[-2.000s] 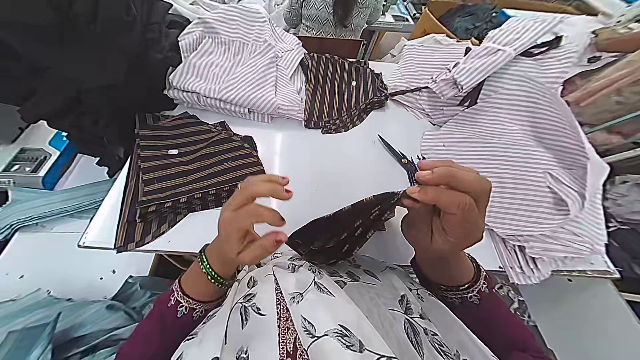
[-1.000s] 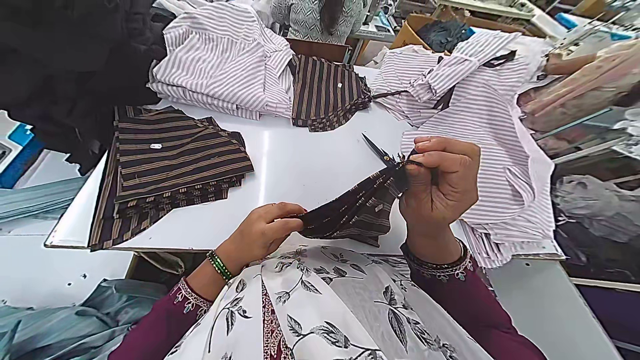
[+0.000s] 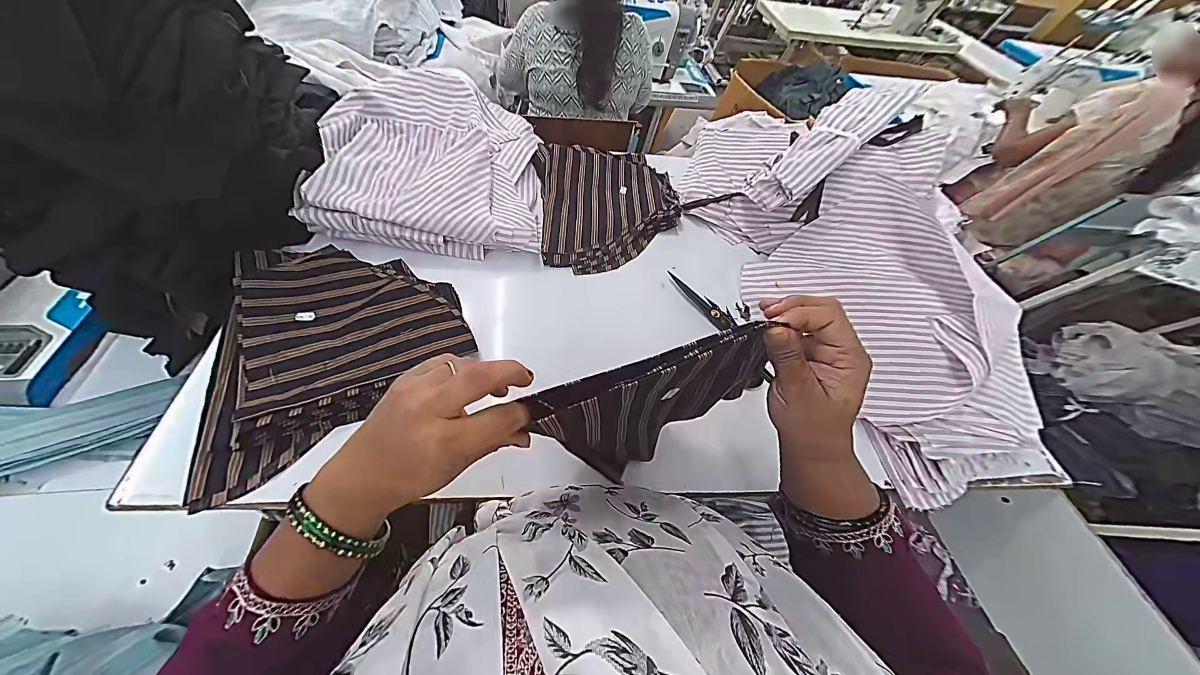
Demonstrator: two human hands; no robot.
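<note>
A dark striped fabric piece [image 3: 656, 394] is stretched between my two hands above the table, one edge pulled fairly straight. My left hand [image 3: 422, 436] pinches its left end, and my right hand [image 3: 817, 366] pinches the right end between thumb and fingers. Just beyond the cloth, near my right hand, lie small black scissors [image 3: 701, 300], their handles partly hidden. To the left of my left hand rests a stack of brown-and-black striped pieces [image 3: 347, 328] with a small white sticker. Another striped stack [image 3: 605, 202] lies at the table's far side.
Folded white striped garments [image 3: 412, 169] lie at the back left, and more striped garments [image 3: 891, 281] cover the right side of the white table [image 3: 525, 300]. Black fabric [image 3: 141, 141] is heaped at the left. A person [image 3: 577, 56] sits beyond the table; another is at the right.
My left hand, apart from the cloth two seconds ago, now holds its left end. The piece is stretched wider between my hands than one second ago.
</note>
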